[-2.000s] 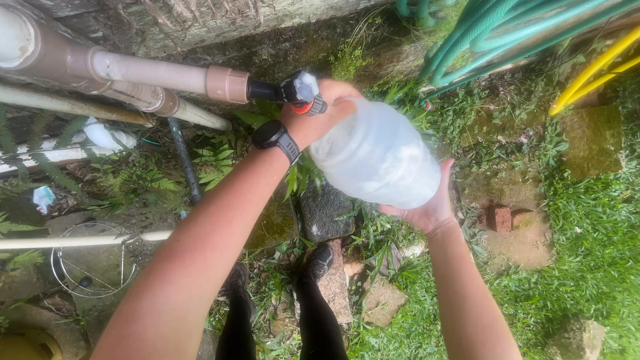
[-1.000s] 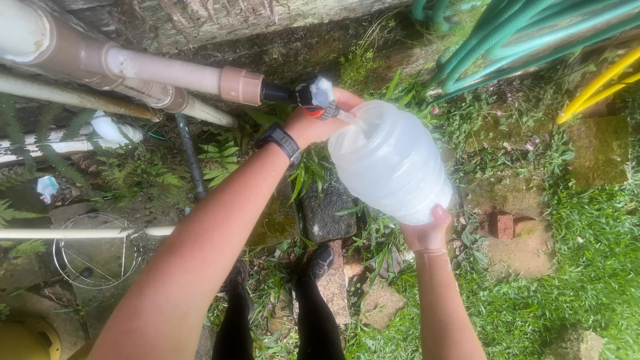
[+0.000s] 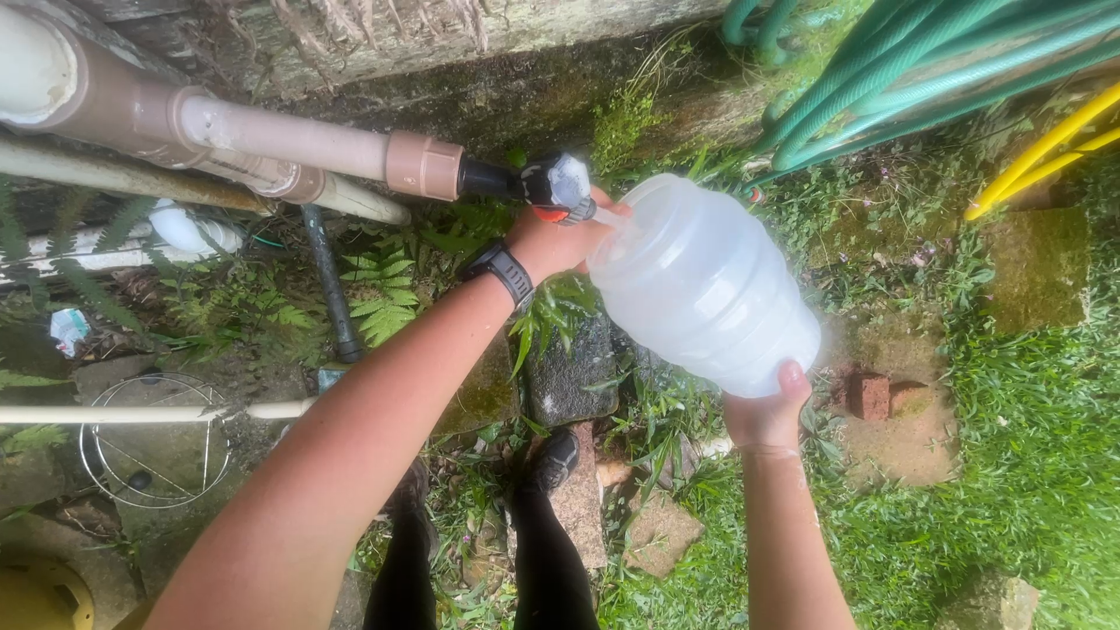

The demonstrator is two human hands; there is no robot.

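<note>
A translucent white ribbed plastic container (image 3: 709, 284) is tilted in the middle of the view, its open mouth toward the tap (image 3: 560, 188). A stream of water (image 3: 610, 217) runs from the tap into the mouth. My left hand (image 3: 560, 241), with a dark watch on the wrist, is behind the tap and beside the container's rim; its fingers are mostly hidden, so its grip cannot be told. My right hand (image 3: 770, 407) holds the container's base from below, thumb on its side.
Brown and white pipes (image 3: 289, 136) run at the upper left. Coiled green hoses (image 3: 875, 87) and a yellow hose (image 3: 1050, 153) hang at the upper right. A round wire rack (image 3: 156, 437) lies lower left. Stepping stones, a brick piece (image 3: 869, 395) and grass surround my feet (image 3: 553, 459).
The container's mouth has turned toward the tap, and a water stream now shows plainly. My right hand has moved from the container's side to under its base.
</note>
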